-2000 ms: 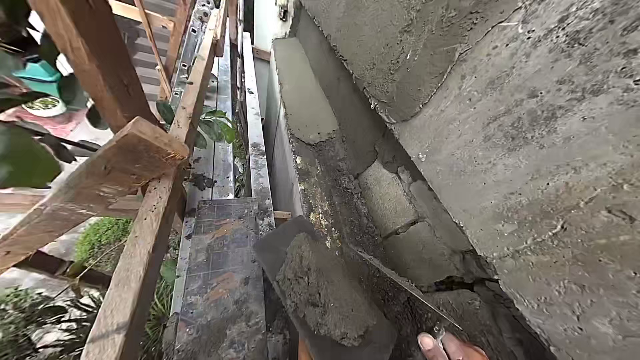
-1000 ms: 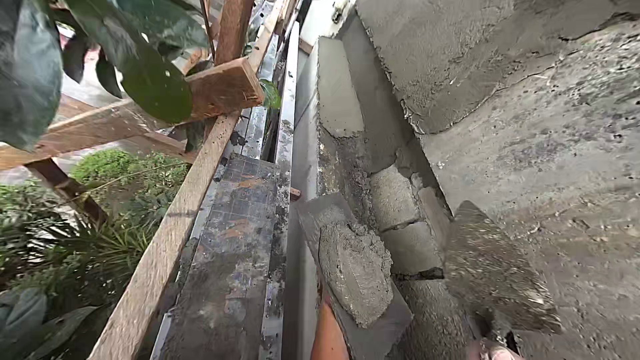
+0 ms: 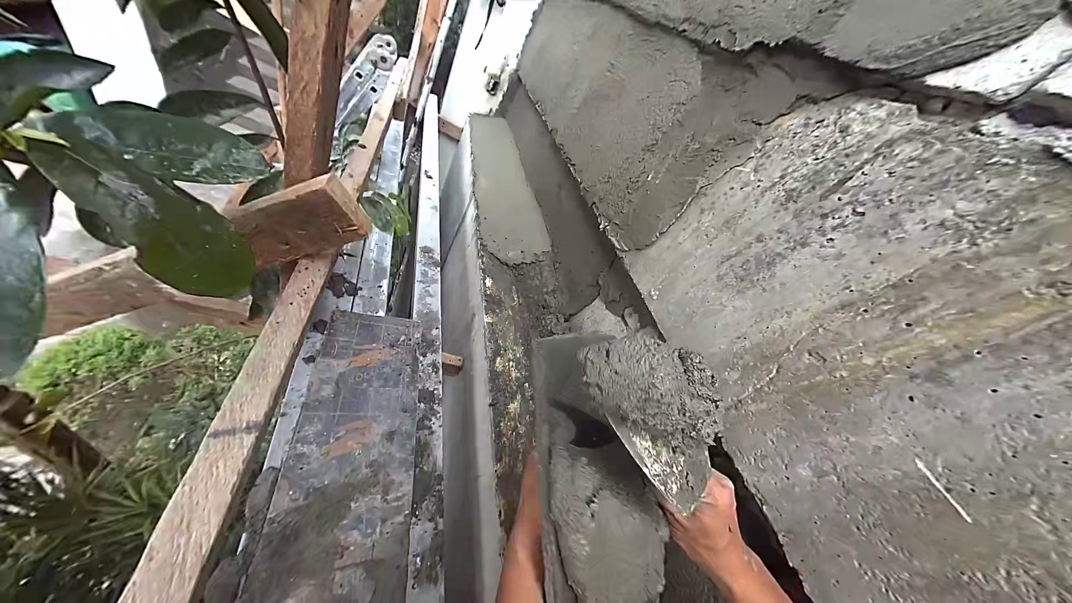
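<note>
My right hand (image 3: 712, 519) holds a pointing trowel (image 3: 662, 461), its blade loaded with a lump of wet mortar (image 3: 653, 385). Just left of it, a flat mortar board (image 3: 557, 419) carries more grey mortar (image 3: 611, 519). My left hand and forearm (image 3: 523, 536) come up at the board's left side; the fingers are hidden beneath it. Ahead lies a concrete ledge, its far part coated in smooth mortar (image 3: 511, 193) and its nearer part rough and dark (image 3: 507, 360).
A rough concrete slab (image 3: 879, 335) slopes along the right. On the left run a stained scaffold plank (image 3: 343, 452), a long metal bar (image 3: 428, 293) and a wooden rail (image 3: 243, 419) nailed to a post (image 3: 314, 92). Large leaves (image 3: 159, 142) hang at the upper left, over greenery below.
The trowel has come leftward from over the sloping slab to beside the mortar board, and a heap of mortar now sits on its blade.
</note>
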